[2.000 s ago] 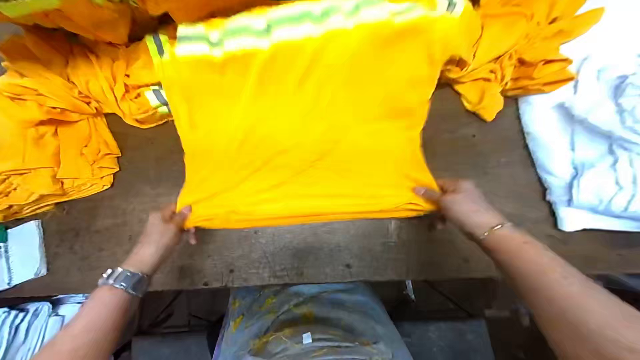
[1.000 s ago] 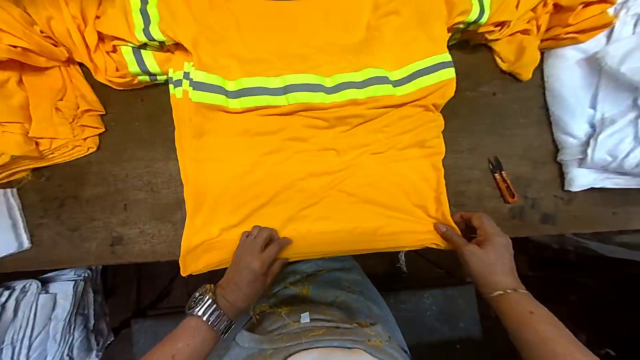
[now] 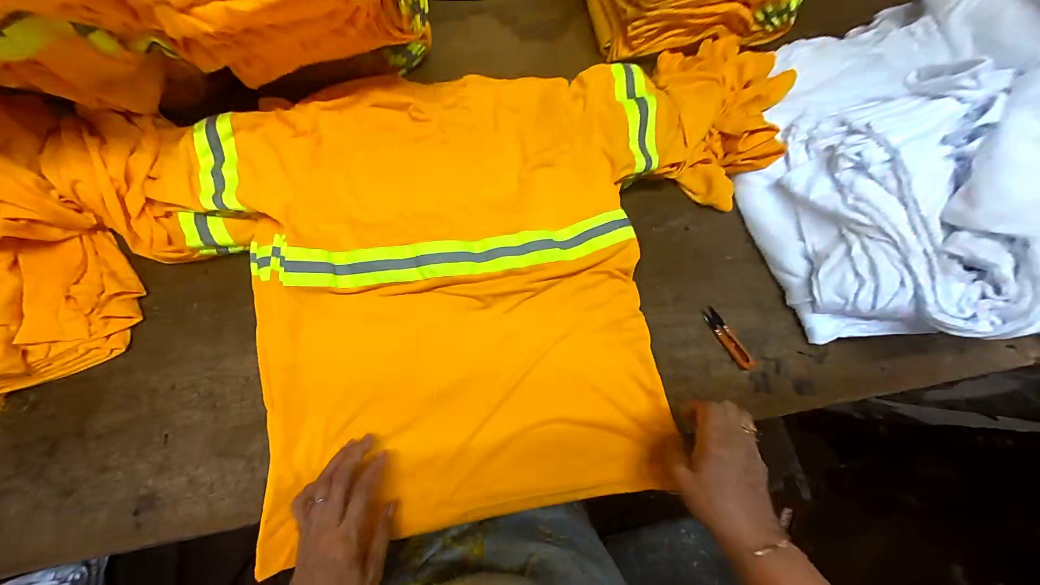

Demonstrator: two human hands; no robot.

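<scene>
An orange shirt (image 3: 455,357) with yellow-and-grey reflective bands lies spread over the wooden table (image 3: 162,439), its hem overhanging the near edge. My left hand (image 3: 343,512) rests on the cloth near the hem's left corner, fingers slightly spread. At the hem's right corner is my right hand (image 3: 719,471); its blurred fingertips touch the fabric, and whether they pinch it is unclear. Orange thread snips (image 3: 730,337) lie to the right of the shirt.
Orange garments (image 3: 65,301) are heaped at the left, with folded orange stacks (image 3: 301,32) behind. More bunched orange fabric (image 3: 719,122) lies by the right sleeve. White cloths (image 3: 902,203) cover the table's right side. My lap is below the table edge.
Two seconds ago both hands held the hem up, stretched, with the cloth raised. The shirt now lies flat with its chest band in view, and the snips have come into sight.
</scene>
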